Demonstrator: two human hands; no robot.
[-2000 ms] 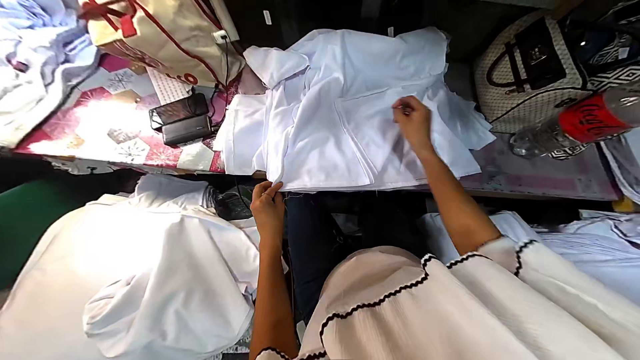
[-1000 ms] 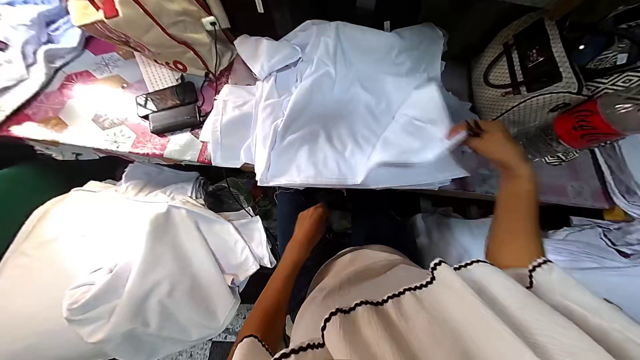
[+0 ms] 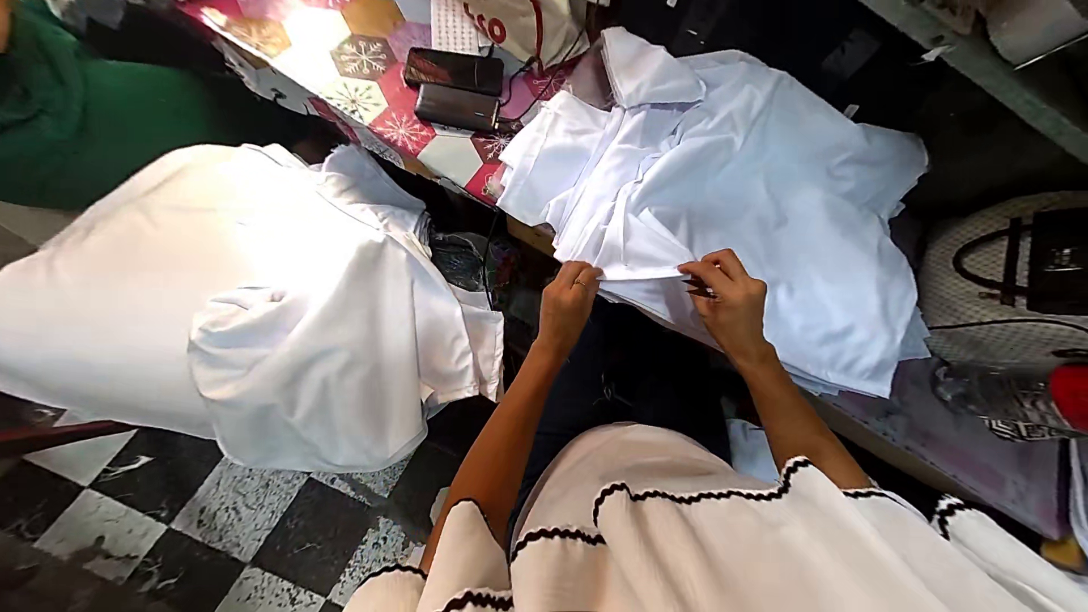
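A stack of white garments (image 3: 765, 178) with a folded collar at its upper left lies on the table in front of me. My left hand (image 3: 568, 306) pinches the front edge of a white cloth near the stack's lower left corner. A short way to the right, my right hand (image 3: 729, 302) grips the same edge between thumb and finger. A small dark pointed tool, its kind not clear, also sits in my right hand. The edge between both hands is drawn fairly straight. Creases and folds run up from it across the cloth.
White cloth (image 3: 314, 340) is heaped at the left above a checkered floor (image 3: 229, 510). A dark phone (image 3: 453, 70) and a dark device (image 3: 457, 107) with cables lie on the patterned tablecloth (image 3: 404, 127). At the right are a patterned handbag (image 3: 977, 263) and a plastic bottle (image 3: 1003, 387).
My right hand has come from the stack's right side to its front left edge. My left hand, below the stack a second ago, now holds the cloth edge. The view has swung left.
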